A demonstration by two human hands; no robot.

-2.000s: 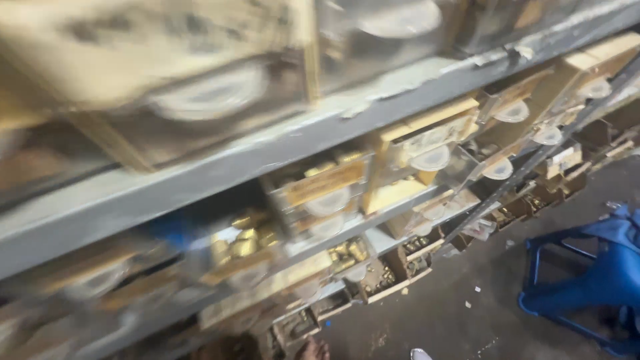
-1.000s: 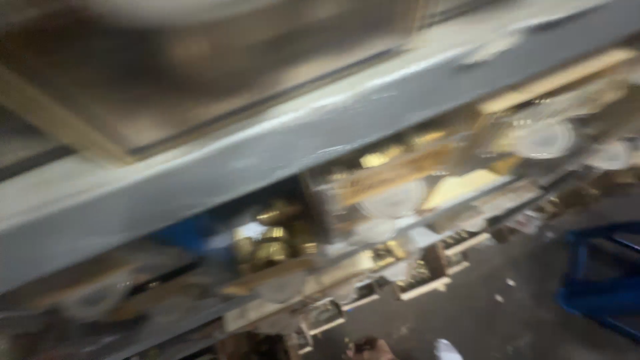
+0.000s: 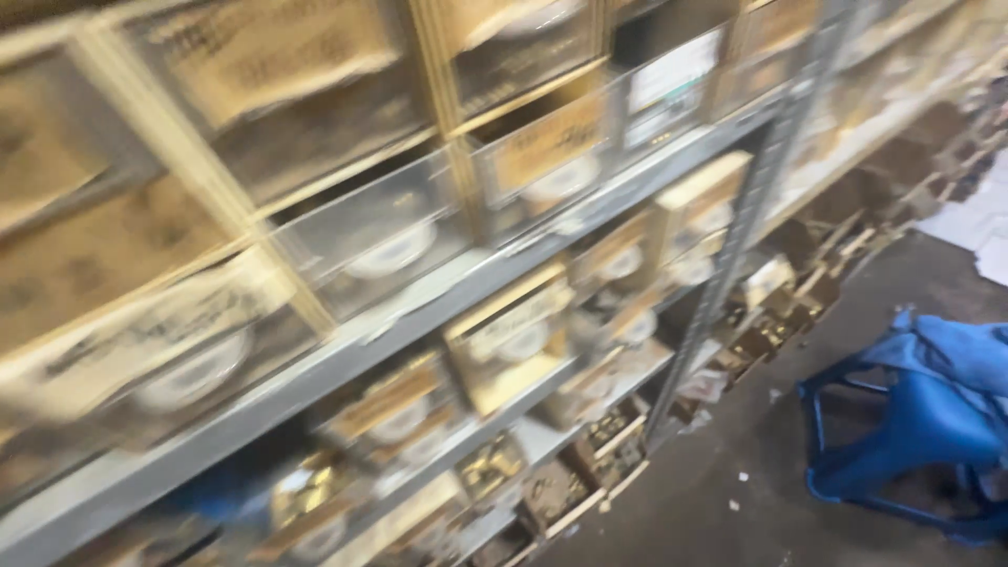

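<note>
Neither of my hands shows in the head view. A grey metal shelving unit (image 3: 425, 303) crosses the view at a slant, blurred. Its upper level holds clear-fronted drawers (image 3: 378, 228) in pale wooden frames, with round whitish handles and brown labels that bear writing. Below the shelf edge, a wooden-framed drawer (image 3: 516, 339) sits beside other small bins. Gold-coloured metal parts (image 3: 307, 488) lie in a bin at the lower left, and more brass-like pieces (image 3: 492, 465) fill a bin further right. What the blue thing (image 3: 216, 492) under the shelf is, I cannot tell.
A blue stool (image 3: 929, 425) with blue cloth (image 3: 969, 350) on it stands on the dark floor (image 3: 756, 504) at the right. Open boxes (image 3: 559, 492) of small parts line the shelf's foot. White sheets (image 3: 976, 224) lie at the far right, and small white scraps dot the floor.
The view has swung, now showing more of the upper drawers and the stool than one second ago. No object has plainly moved.
</note>
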